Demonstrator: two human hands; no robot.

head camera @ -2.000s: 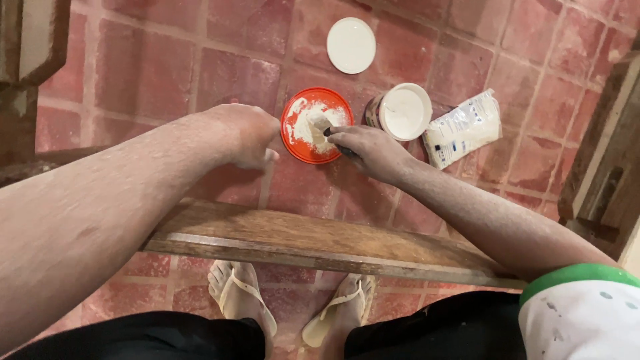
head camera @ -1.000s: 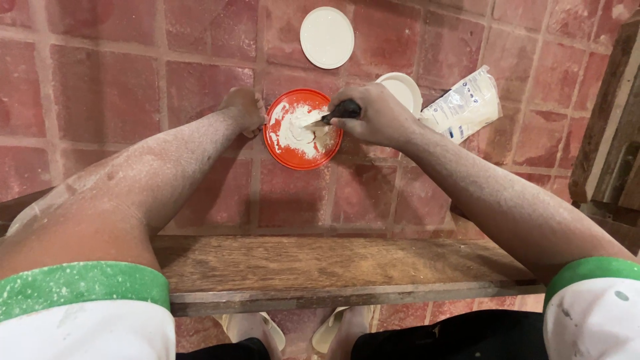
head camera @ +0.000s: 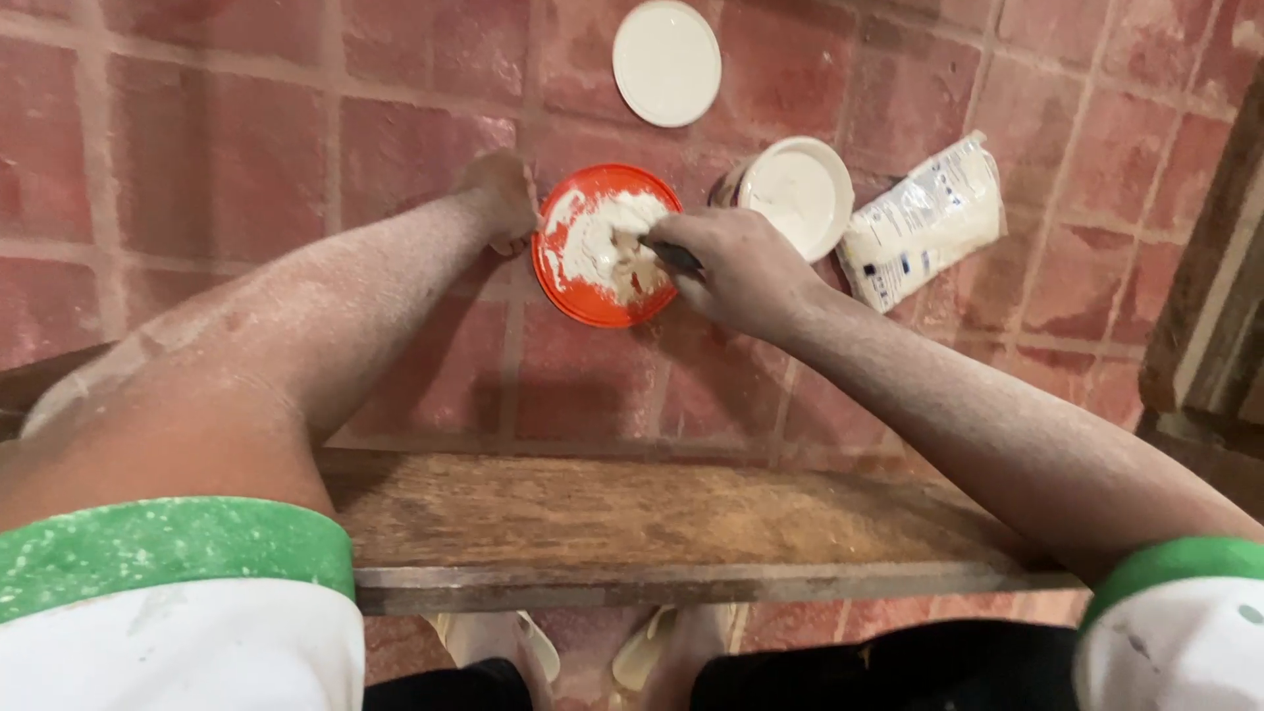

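Observation:
A round red plastic lid lies on the floor with white powder and paste spread over it. My right hand grips the dark handle of a small tool, perhaps a putty knife; its tip is in the paste and its blade is mostly hidden. At the lid's left rim is my left hand, its fingers near or touching the edge; their exact hold is unclear. Right behind my right hand stands an open white tub with white material inside.
A white round lid lies beyond the red one. A printed plastic bag of white powder lies right of the tub. A wooden plank crosses in front of my body, above my sandalled feet. Wooden framework stands at the far right.
The tool in my right hand has shifted over the paste, its handle now lower and closer to the lid than one second ago. My left hand stays by the rim.

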